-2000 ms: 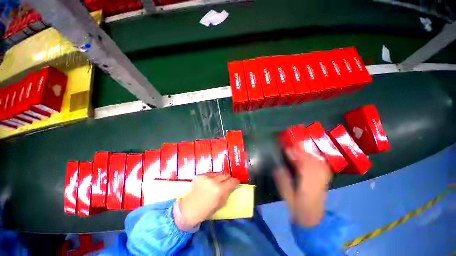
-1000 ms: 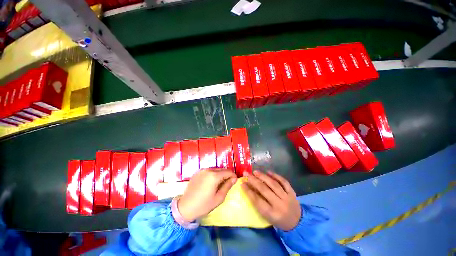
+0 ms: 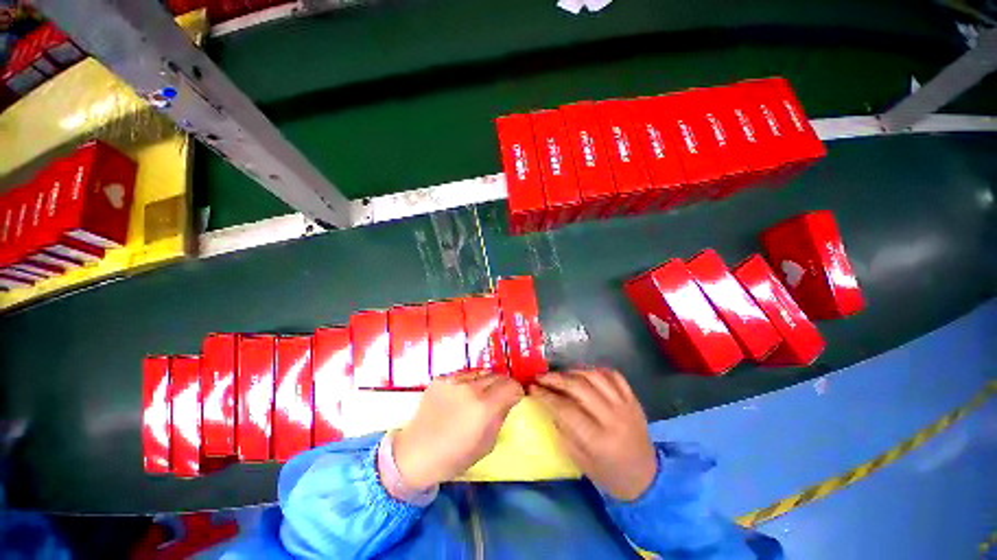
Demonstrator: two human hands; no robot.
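A row of red boxes (image 3: 257, 394) lies on the dark-green worktop (image 3: 328, 284) in front of me and to the left. My left hand (image 3: 454, 429) holds the pale-yellow sticker sheet (image 3: 525, 446) near my waist. My right hand (image 3: 603, 424) is at the sheet's upper edge, its fingertips close to my left fingertips. Both hands are at the near end of the rightmost box (image 3: 520, 328) of the row. A sticker between the fingertips cannot be made out. A loose slanted group of boxes (image 3: 687, 315) lies to the right.
A neat block of red boxes (image 3: 656, 153) stands by the pale metal rail (image 3: 437, 199). A grey upright (image 3: 208, 115) rises at the left. A yellow board (image 3: 164, 208) with red boxes is at the upper left. A white scrap (image 3: 585, 4) lies on the green belt.
Since two seconds ago, my right hand has left the loose boxes at right and come to the sheet beside my left hand. The scrap on the belt has moved right.
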